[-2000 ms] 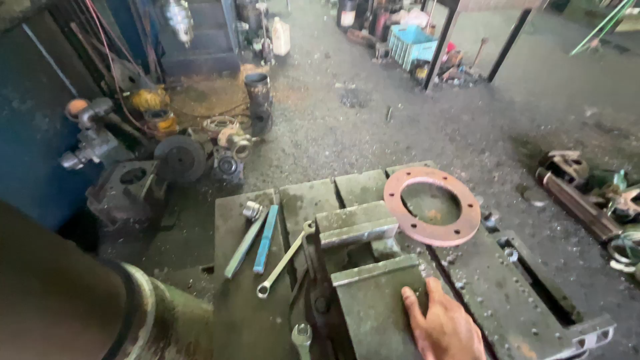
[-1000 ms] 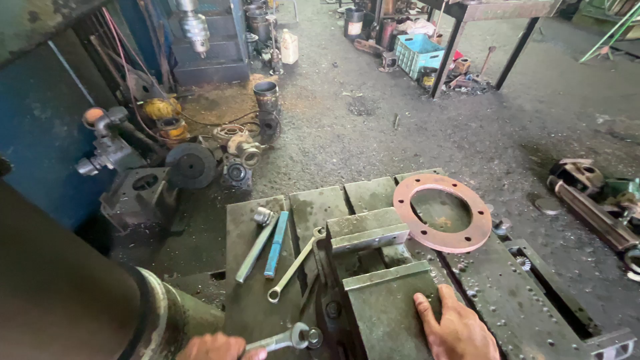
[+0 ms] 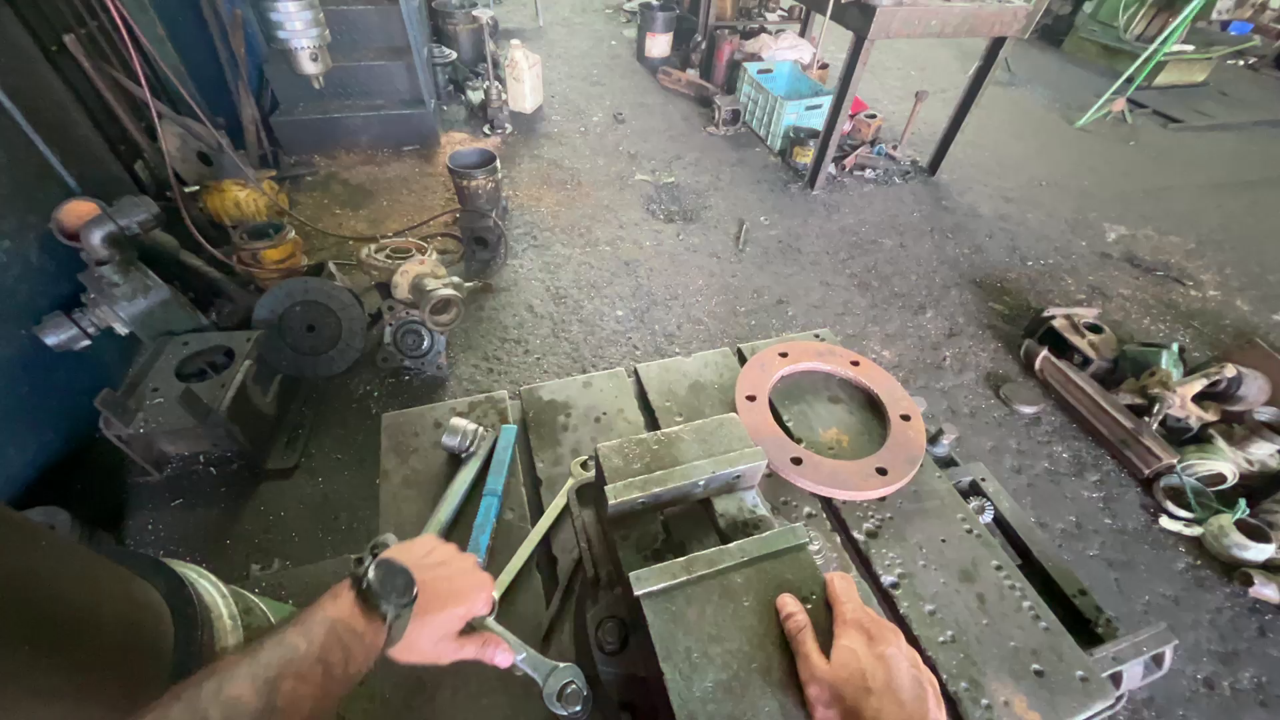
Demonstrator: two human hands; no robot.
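My left hand (image 3: pixel 445 605), with a watch on its wrist, grips a steel wrench (image 3: pixel 530 662) whose head sits at a bolt on the machine table. My right hand (image 3: pixel 865 650) rests on the near jaw block of a machine vise (image 3: pixel 725 620), thumb and finger spread on the metal. The vise jaws stand apart with nothing between them. A combination wrench (image 3: pixel 540 530), a blue-handled tool (image 3: pixel 492 495) and a socket handle (image 3: pixel 462 480) lie left of the vise. A reddish flange ring with bolt holes (image 3: pixel 900 455) lies on the table beyond the vise, to the right.
The slotted steel machine table (image 3: pixel 585 405) fills the near middle. A round machine column (image 3: pixel 90 620) stands close at left. Metal castings (image 3: pixel 190 400) and a dark disc (image 3: pixel 310 327) sit on the left floor; scrap parts (image 3: pixel 1100 410) lie right. A blue crate (image 3: pixel 780 100) stands beyond.
My left hand, out of view two seconds ago, has come in at the lower left and holds the wrench by the vise. My right hand stays on the vise block.
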